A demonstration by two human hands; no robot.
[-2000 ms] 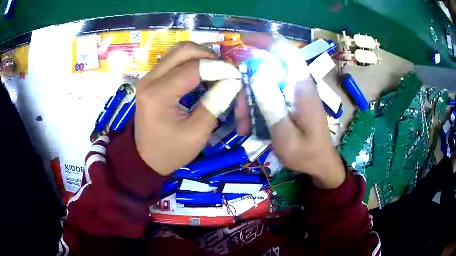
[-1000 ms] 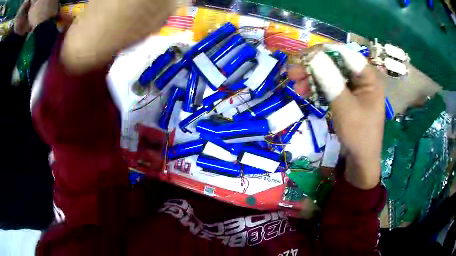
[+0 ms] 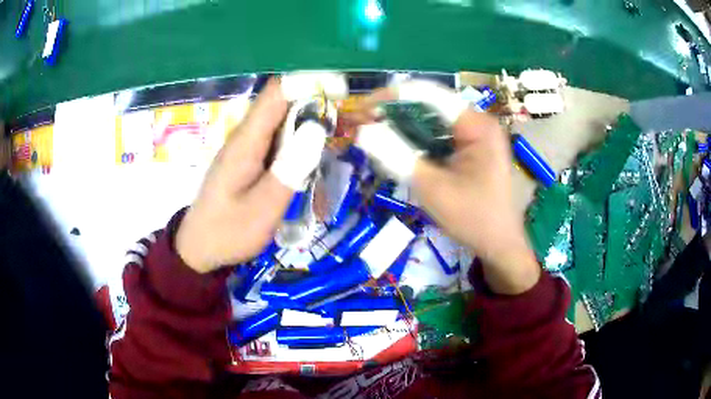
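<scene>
My left hand (image 3: 253,175), with off-white finger sleeves, holds a pale-rimmed plastic housing (image 3: 313,191) with some blue showing in it. The housing stands roughly upright, and the fingers hide part of it. My right hand (image 3: 460,175), also with finger sleeves, holds a green circuit board piece (image 3: 421,125) between thumb and fingers. It is blurred, so whether it is one board or several I cannot tell. The two hands are close together, with a small gap between them. Below them lies a pile of blue battery cells (image 3: 316,287) with thin wires, some with white pads.
Green board panels (image 3: 627,210) are stacked at the right. Cream plastic parts (image 3: 542,92) and a lone blue cell (image 3: 535,159) lie at the upper right. The green belt (image 3: 234,35) runs across the back, with blue cells at its far left. Printed sheets lie under the work.
My left hand has come back from the upper left and now holds a housing. My right hand still holds green board and is nearer to it. The bright glare at the fingers is gone.
</scene>
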